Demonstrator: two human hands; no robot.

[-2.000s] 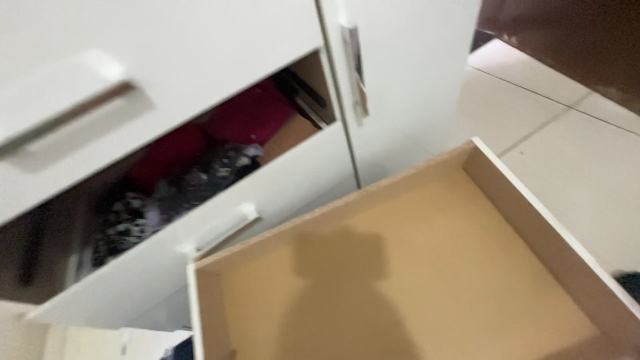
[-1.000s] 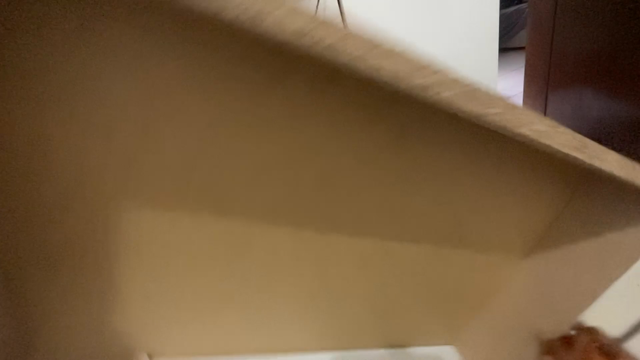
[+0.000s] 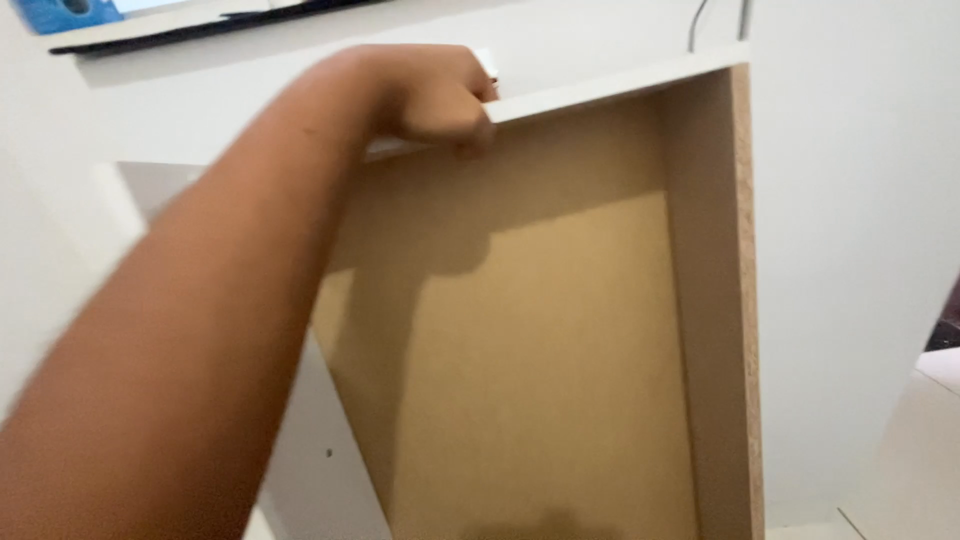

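Observation:
An emptied wooden drawer (image 3: 540, 322) with a tan bottom panel stands tilted up on end, its inside facing me. My left hand (image 3: 442, 97) comes in from the lower left and grips the drawer's white top edge, fingers over the far side and thumb inside. The forearm covers part of the drawer's left side. A shadow of the arm falls on the bottom panel. My right hand is out of view.
Behind the drawer is a white cabinet (image 3: 840, 225). A dark-edged ledge (image 3: 225, 26) with a blue object (image 3: 71, 15) on it runs along the upper left. Pale floor tiles (image 3: 900, 465) show at the lower right.
The drawer has gone from lying low before the cabinet to standing upright. My left hand has come into view on its top edge. The view has swung strongly.

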